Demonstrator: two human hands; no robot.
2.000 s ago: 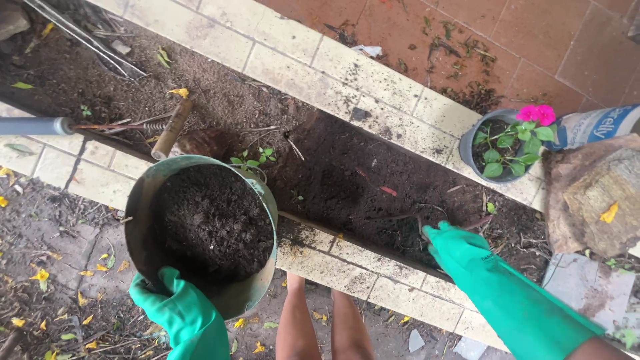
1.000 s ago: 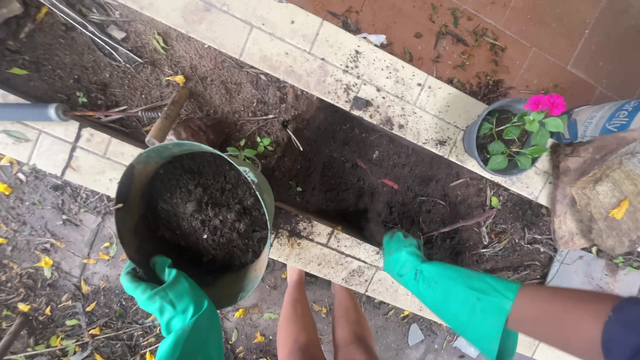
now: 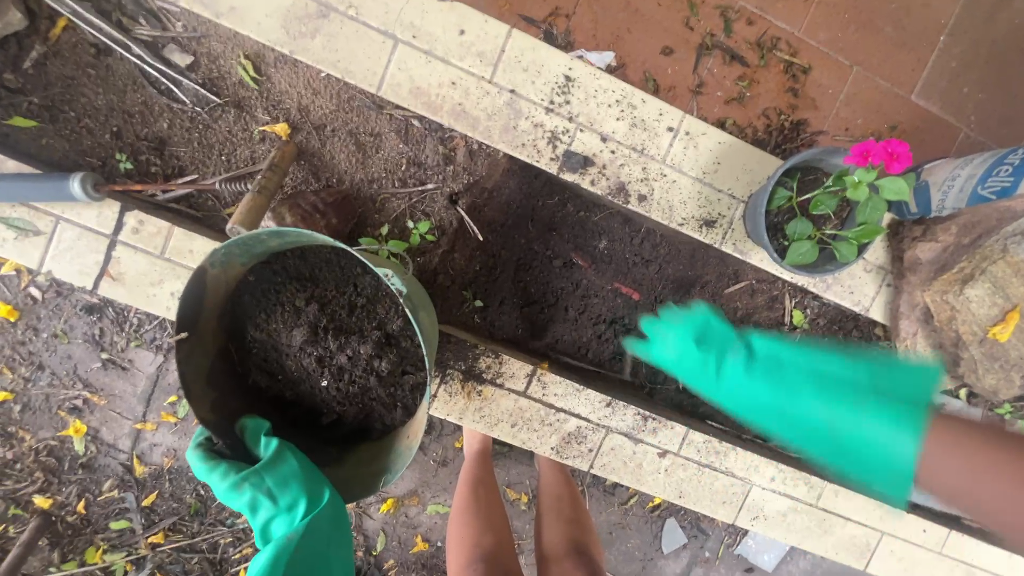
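My left hand, in a green rubber glove, grips the near rim of a worn green bucket. Dark loose soil fills much of the bucket, which tilts over the tiled edge of a narrow planting bed. My right hand, gloved alike and blurred, hovers over the bed's dark soil; nothing shows in it, though its fingers are too blurred to tell their pose. A reddish scrap lies on the soil just beyond the fingertips. On the far tiled edge, at right, stands a grey pot with a pink-flowered plant.
A wooden handle and a tool with a grey handle lie left of the bucket. Small green seedlings grow beside its rim. Cream tiles border the bed. A large stone and a printed bag are at right.
My right hand has moved from the bed's near edge, where it was a second ago, to above the soil. My left hand has kept its grip on the bucket.
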